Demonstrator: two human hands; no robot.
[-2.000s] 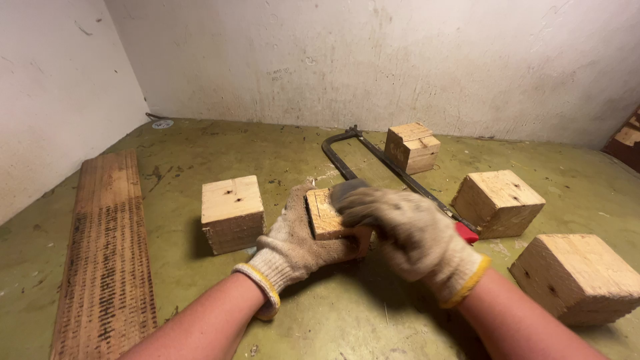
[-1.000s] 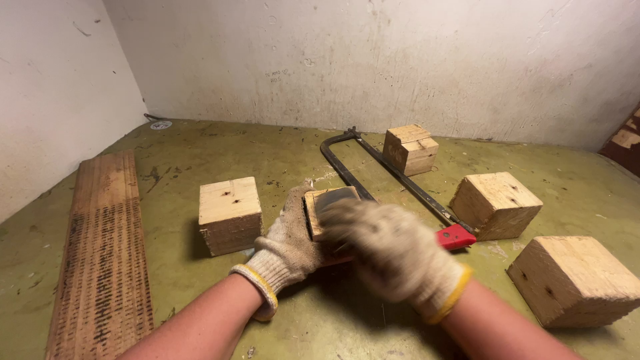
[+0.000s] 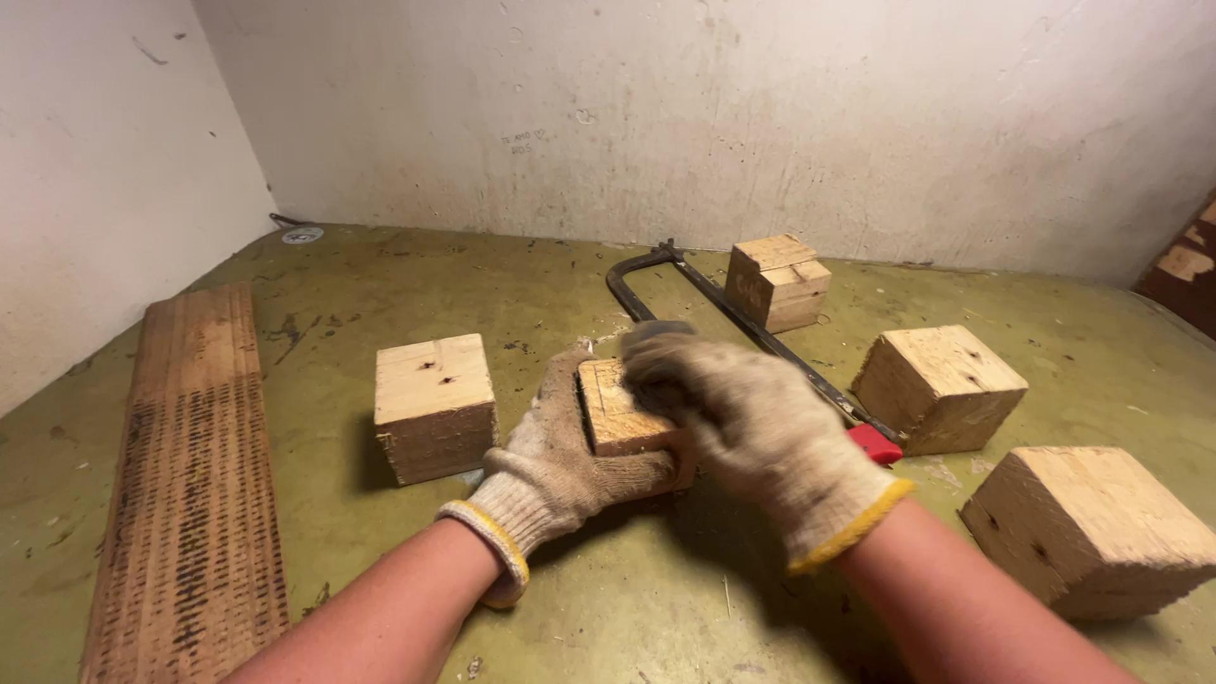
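Note:
Both hands wear knitted work gloves with yellow cuffs. My left hand (image 3: pixel 579 465) grips a wooden block (image 3: pixel 613 408) around its near and left sides, just above the green surface. Over the block's right part is my right hand (image 3: pixel 750 418), blurred, its fingers curled around a dark grey pad (image 3: pixel 657 330), perhaps sandpaper, that shows at the fingertips. Behind the hands lies a hacksaw (image 3: pixel 760 332) with a dark frame and a red handle (image 3: pixel 874 444); the right hand hides part of it.
One wooden block (image 3: pixel 435 380) stands left of my hands. Others are at the back (image 3: pixel 777 280), at the right (image 3: pixel 940 385) and at the near right (image 3: pixel 1092 522). A long plank (image 3: pixel 195 475) lies at the far left. Pale walls (image 3: pixel 570 114) rise behind the green surface (image 3: pixel 532 608).
My right hand has shifted back and forth over the block, its fingers now nearer the block's right part. The left hand keeps its hold. The hacksaw and the other blocks lie as before.

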